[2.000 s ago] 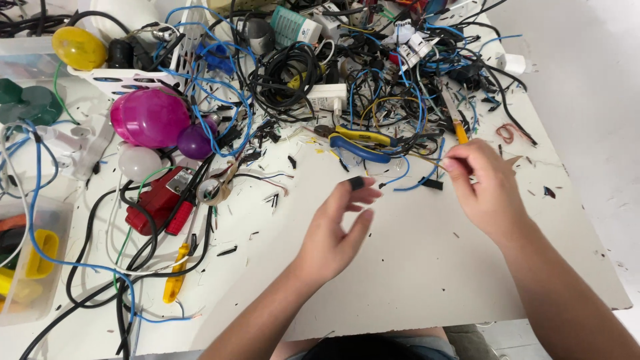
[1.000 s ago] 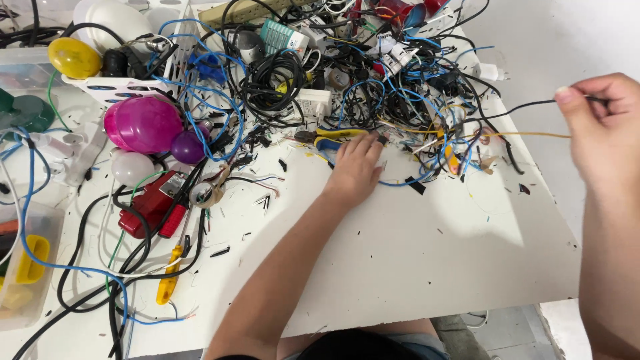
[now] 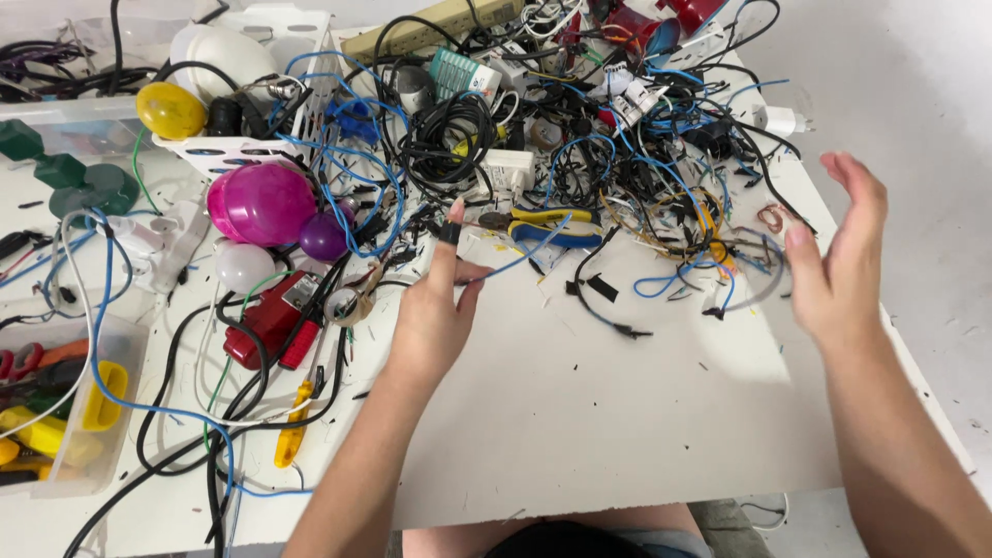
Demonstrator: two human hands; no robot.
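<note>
My left hand (image 3: 438,310) pinches one end of a short blue wire (image 3: 531,252) between thumb and a finger; black tape wraps its raised index finger. The wire's other end crosses the yellow and blue handles of the pliers (image 3: 554,226), which lie on the white table (image 3: 604,418). Over the table's right side, my right hand (image 3: 841,256) is raised with thumb and fingers apart, holding nothing. Between the hands lie a dark wire piece (image 3: 589,302), a yellow-handled tool (image 3: 717,244) among thin wires, and a small copper coil (image 3: 771,218).
A tangle of wires (image 3: 589,147) with a power strip (image 3: 434,29) and plugs fills the back. At left are a magenta bulb (image 3: 263,203), a red device (image 3: 271,322), a yellow-handled screwdriver (image 3: 293,426), cables and a clear tool bin (image 3: 124,418). The table's right edge runs below my right arm.
My left hand has moved left off the pliers and now holds a blue wire. My right hand has let go of the dark and yellow wires it was pulling a second ago.
</note>
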